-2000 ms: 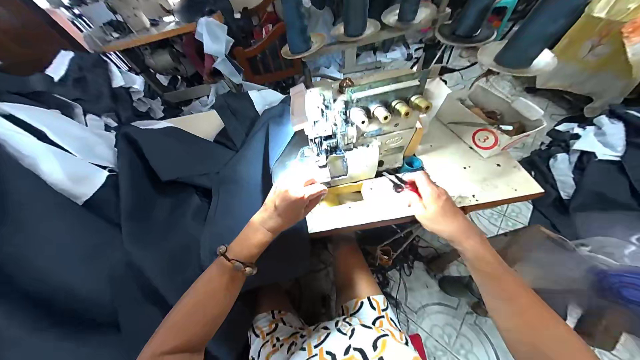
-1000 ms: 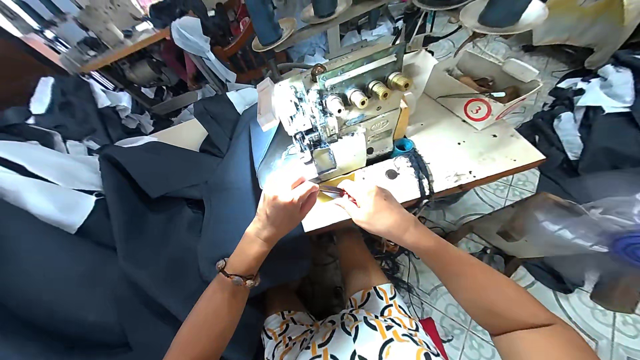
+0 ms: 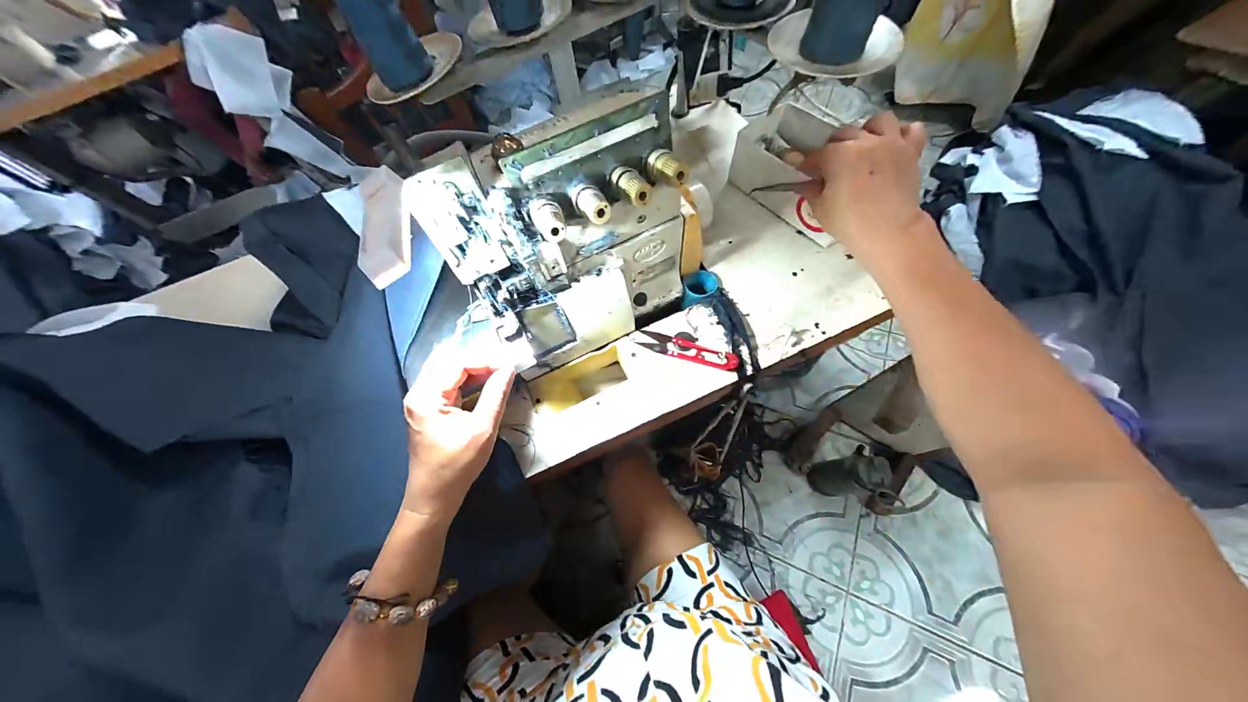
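Observation:
An overlock sewing machine [image 3: 624, 224] with a lit needle area stands on the pale table. My left hand [image 3: 450, 424] is at its front left, thumb and forefinger close together beside the presser foot area; glare hides whether they pinch a thread. My right hand [image 3: 868, 185] is over the white cardboard box [image 3: 756, 161] at the back right, its fingers on the end of a thin metal tool [image 3: 783, 187]. Red-handled thread snips [image 3: 690, 352] lie on the table in front of the machine. Dark blue fabric [image 3: 331, 439] spreads left of the machine.
A small blue spool [image 3: 700, 286] and a bundle of dark threads [image 3: 733, 336] sit right of the machine. Thread cones [image 3: 385, 44] stand behind it. The table's front edge [image 3: 634, 429] crosses above my lap. More dark fabric [image 3: 1092, 253] is piled at the right.
My right hand has moved from beside my left hand to the box at the back right. The red snips, by my right hand two seconds ago, now lie on the table. The view has moved closer.

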